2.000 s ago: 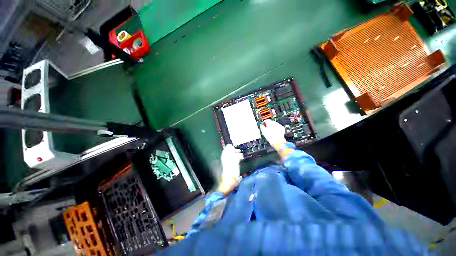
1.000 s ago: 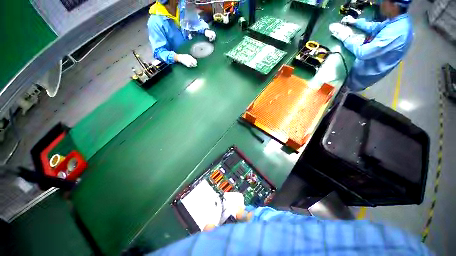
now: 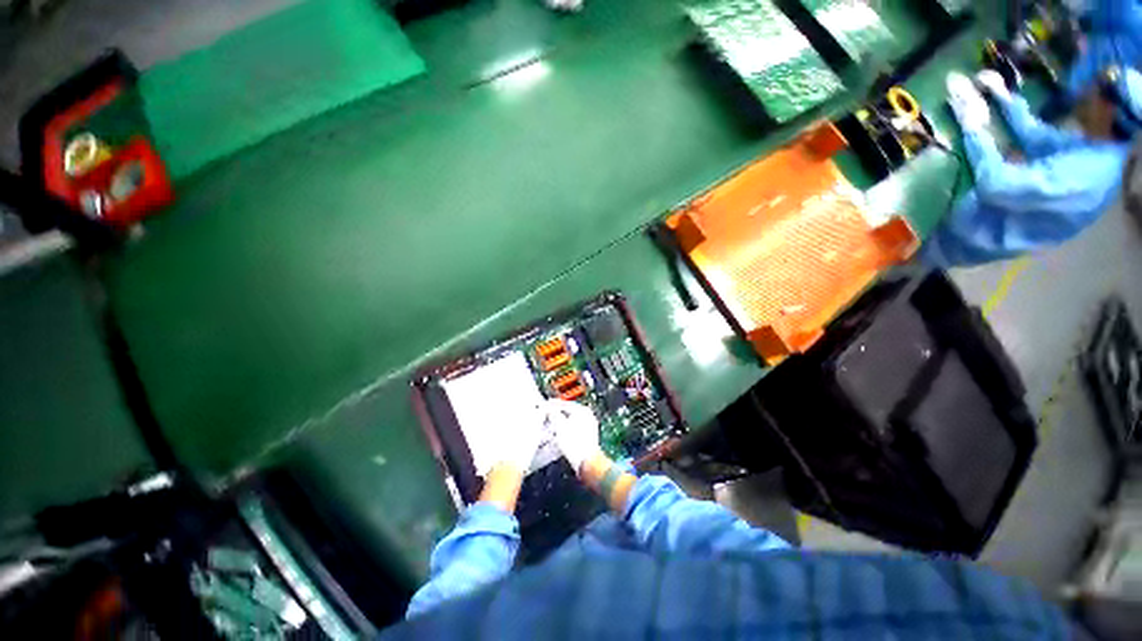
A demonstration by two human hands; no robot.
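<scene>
A populated circuit board (image 3: 606, 376) lies on the green bench in a thin dark carrier frame (image 3: 430, 432). It has a large white block (image 3: 486, 398) on its left part and orange components (image 3: 552, 352) beside it. My left hand (image 3: 516, 447), in a white glove, is over the lower right part of the white block. My right hand (image 3: 574, 432), also gloved in white, is right beside it, over the board's lower middle. The fingertips of both hands are close together. White glove against white block is blurred, so I cannot tell whether the fingers hold anything.
An orange perforated tray (image 3: 789, 244) lies to the right of the board, with a black tote (image 3: 933, 407) below it. Pale green panels (image 3: 766, 53) lie farther along. A person's blue sleeve (image 3: 1046, 188) is at the right. A red bin (image 3: 135, 178) is upper left; teal-green pieces (image 3: 244, 591) lie lower left.
The view has turned and shifted between frames. Compared with the oldest frame, my left hand has moved from the board's lower left corner to beside my right hand.
</scene>
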